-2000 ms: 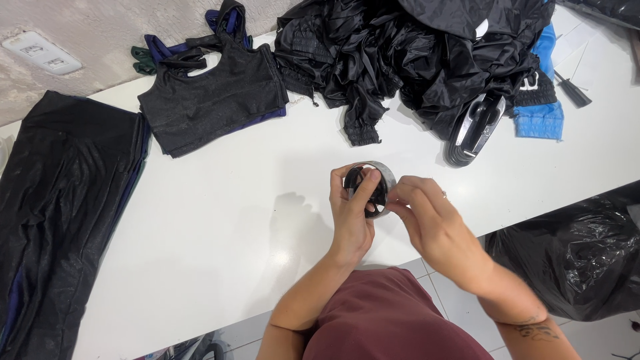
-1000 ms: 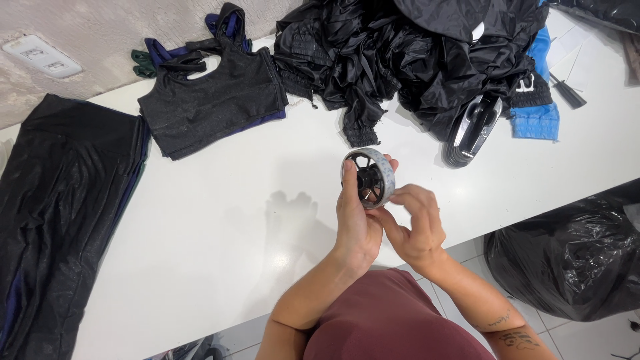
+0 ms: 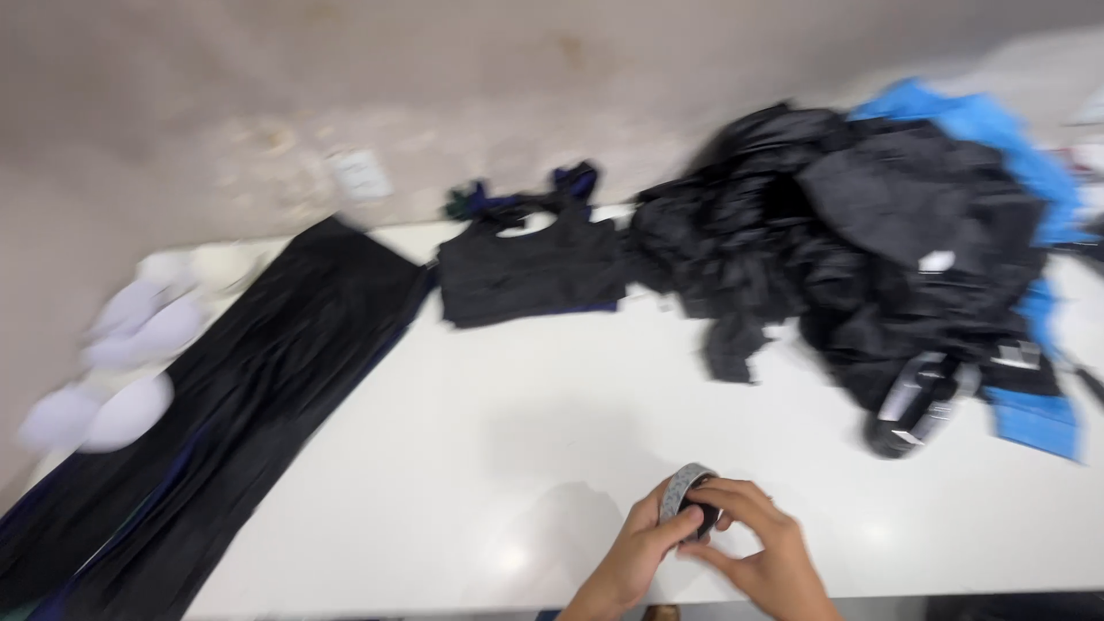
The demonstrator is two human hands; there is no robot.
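Near the table's front edge, my left hand grips a round roll with a grey patterned outer band and a black spoked core. The fingers of my right hand are bent against the roll's right side, thumb below and fingertips above; whether they pinch it is blurred. Beyond the hands, a stack of dark crop tops lies against the wall. To the left, long black leggings are stretched out in a stack. A heap of black garments fills the back right, with a black and silver tool at its front.
White and lilac bra cups lie along the leggings' left side. Blue fabric shows under and behind the black heap. A wall with a socket plate borders the white table at the back.
The view has swung up and to the left, showing the bra cups and more wall. My right fingers, which were below the roll, are now up at its side.
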